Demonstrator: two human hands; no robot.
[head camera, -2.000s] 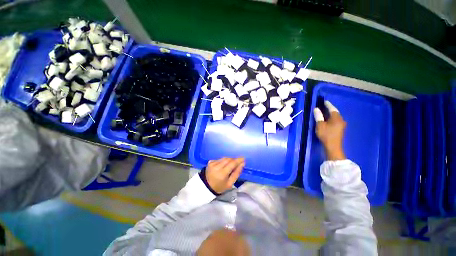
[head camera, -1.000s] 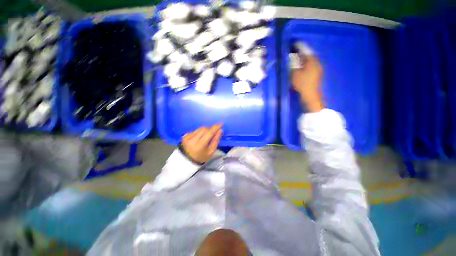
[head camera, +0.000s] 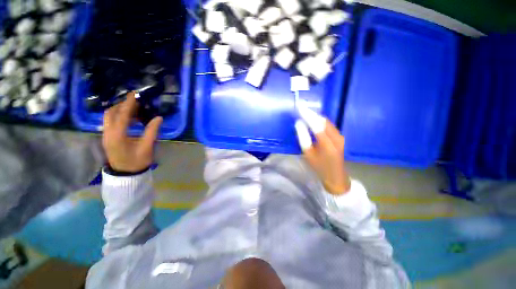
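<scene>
My left hand (head camera: 127, 135) is at the front of the blue tray of black housings (head camera: 164, 93). Its thumb and fingers are apart, with the fingertips over the dark parts, and no held part shows. My right hand (head camera: 325, 147), with white finger cots, is over the front right of the middle tray (head camera: 243, 121). Its fingertips are slightly apart beside the lead of a white block (head camera: 300, 83); whether they touch it is unclear. A heap of white-and-black blocks (head camera: 280, 34) fills the back of that tray. One black unit (head camera: 370, 42) lies in the right tray (head camera: 399, 96).
Another blue tray of white-and-black blocks (head camera: 34, 73) is at the far left. Stacked blue trays (head camera: 492, 113) stand at the far right. A grey sleeve (head camera: 45, 163) of another person is at the left. The floor (head camera: 441, 237) shows below the trays.
My right hand has left the right tray, where a black unit now lies, and moved left to the middle tray. My left hand has moved left to the black housings and opened. The view has shifted.
</scene>
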